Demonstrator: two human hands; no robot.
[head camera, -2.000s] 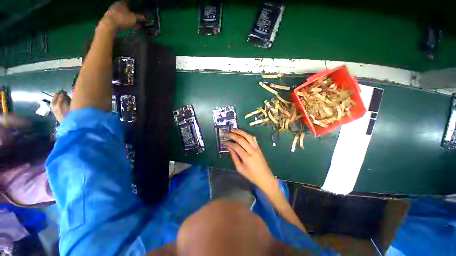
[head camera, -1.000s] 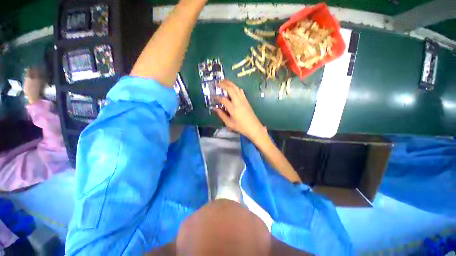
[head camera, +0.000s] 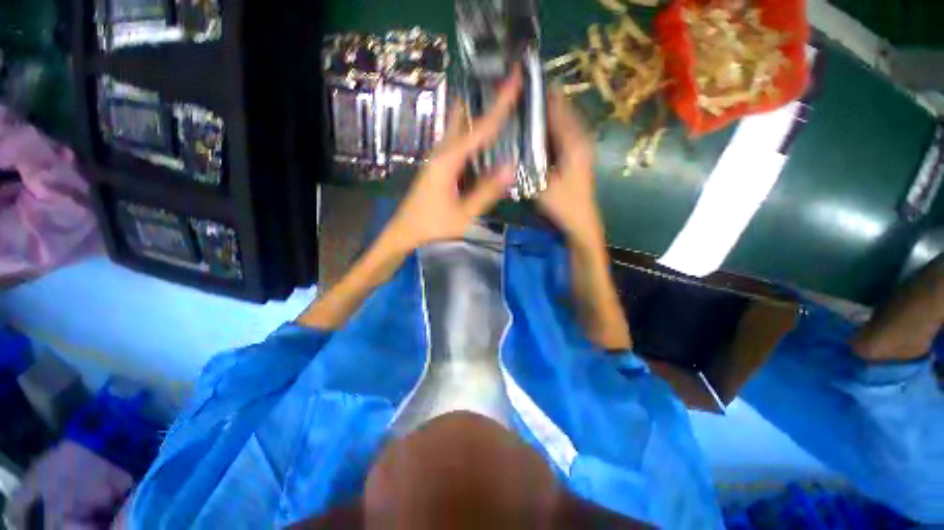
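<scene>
A silver-black phone mid-frame assembly (head camera: 502, 62) is between my two hands, blurred, with its long side pointing away from me. My left hand (head camera: 455, 176) grips its left side with the thumb and fingers around its near part. My right hand (head camera: 569, 166) is at its right side, blurred, with fingers along the edge. Whether one or more phones are in my hands cannot be told. Two more phone mid-frame assemblies (head camera: 383, 109) lie side by side on the green bench, just left of my hands, circuitry ends away from me.
A black phone tray (head camera: 274, 155) with several phones stands at the left. A red scrap bin (head camera: 792, 62) full of tan strips is at the upper right, with loose release liner strips (head camera: 621, 62) beside it. A white card (head camera: 725, 202) lies near it. Another person's arm (head camera: 906, 311) is at the right.
My left hand has come back from the far side and now holds the phone assembly with my right hand. Two phones now lie side by side at the left. The view has shifted.
</scene>
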